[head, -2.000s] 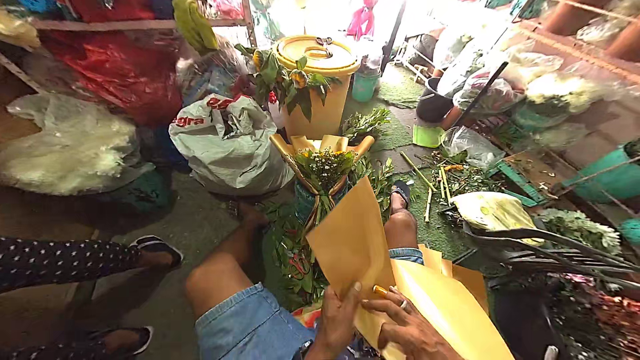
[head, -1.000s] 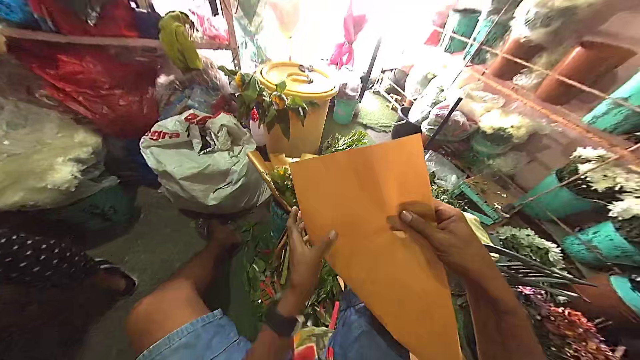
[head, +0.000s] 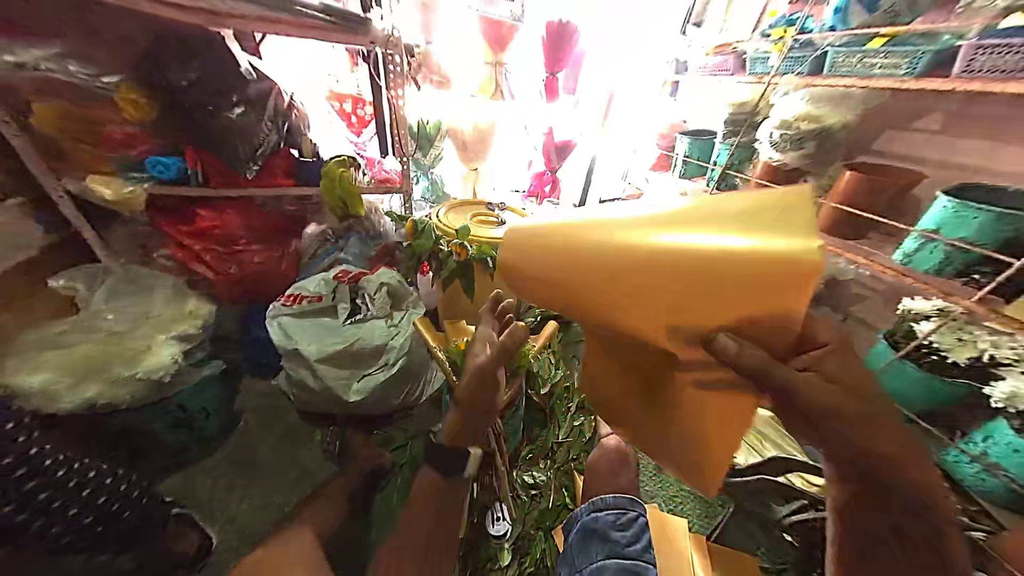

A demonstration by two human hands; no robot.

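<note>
My right hand (head: 780, 368) grips a sheet of golden-yellow wrapping paper (head: 664, 272), thumb on the near face; the sheet curves over toward the left and its lower part hangs down. To the left of the sheet, my left hand (head: 492, 348) is raised with its fingers apart, holding nothing. Behind that hand a small bouquet in yellow paper (head: 432, 340) stands between my legs, partly hidden, its stems reaching down. More yellow paper (head: 676, 540) lies beside my knee, at the bottom of the view.
A lidded yellow bucket (head: 464, 292) stands ahead, beside a stuffed whitish plastic bag (head: 352, 344). Cut leaves (head: 552, 424) cover the floor. Green pots of white flowers (head: 920, 368) line the right rack. At lower left is another person's dotted clothing (head: 64, 480).
My left hand has let go of the paper and is now apart from it. The sheet, flat toward me a second ago, has swung up and curved in my right hand. The view has tilted up.
</note>
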